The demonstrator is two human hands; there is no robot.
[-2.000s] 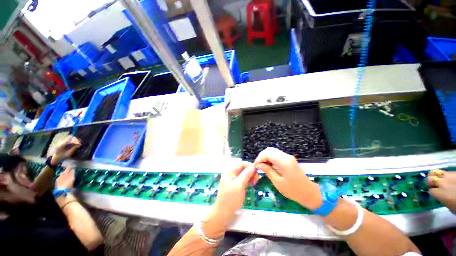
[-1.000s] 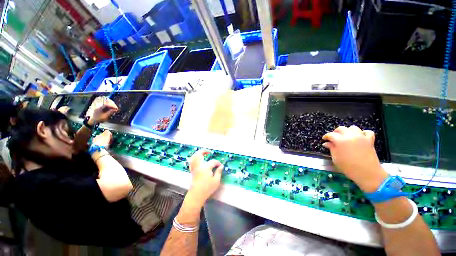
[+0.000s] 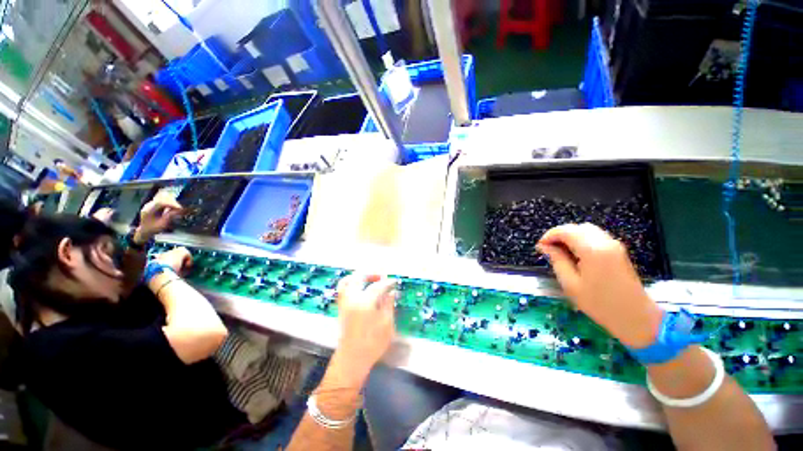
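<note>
My right hand [image 3: 594, 273], with a blue wrist strap [image 3: 667, 337] and a white band, is at the front part of the black component tray [image 3: 572, 183]. Its fingertips are pinched over the pile of small black parts [image 3: 528, 225]; whether they hold a part is too small to tell. My left hand [image 3: 365, 319] is over the row of green circuit boards [image 3: 475, 319], fingers bent upward with the fingertips near each other. I cannot make out any part in it. The boards carry many small dark and pale parts.
A neighbour [image 3: 106, 326] sits at the left, hands near the boards and trays. A blue bin [image 3: 255, 207] holds brown-orange parts. A tan sheet [image 3: 380, 207] lies left of the black tray. A coiled blue cord [image 3: 738, 97] hangs at the right. Metal posts [image 3: 447, 62] stand behind.
Over the frames, my hands have parted from together above the boards; my right hand went to the black tray, my left stayed over the boards. Since one second ago, my left fingers have drawn closer together.
</note>
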